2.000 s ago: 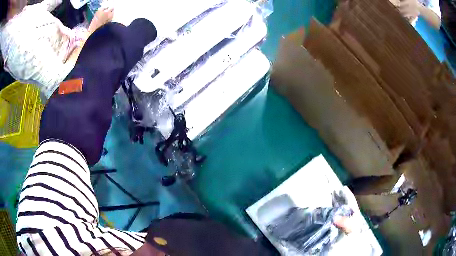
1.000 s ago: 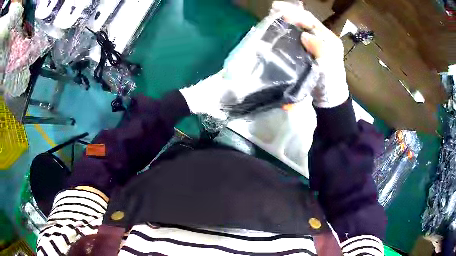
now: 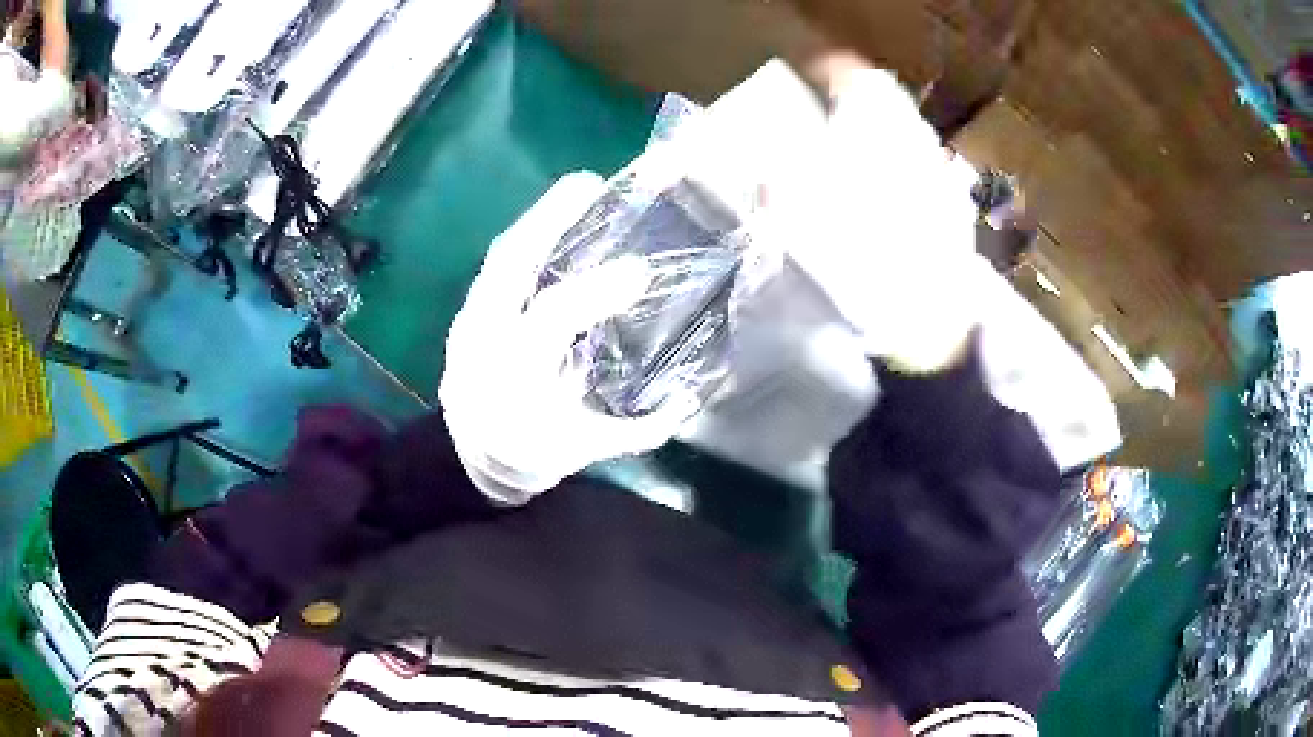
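My left hand point(image 3: 504, 360), in a white glove, grips a clear poly bag with dark contents point(image 3: 662, 303) in front of my waist. My right hand point(image 3: 893, 216), also white-gloved, is blurred and lies over the upper part of a white insert point(image 3: 792, 382). Glare merges the glove with the insert, so whether its fingers hold anything is unclear. The bag lies over the insert's left part and hides it. A white flat piece also shows right of my right wrist.
Long white units point(image 3: 360, 108) with bundled black cords point(image 3: 295, 195) lie upper left. Brown cartons point(image 3: 1152, 173) fill the upper right. Orange-ended bagged packs point(image 3: 1102, 540) lie at lower right, silvery bagged parts point(image 3: 1260, 533) at far right. A black stool point(image 3: 101, 533) stands lower left.
The dark bagged part has moved left and down, now by my left hand. My right hand has left the bag's top edge and is over the white insert. The view has shifted slightly.
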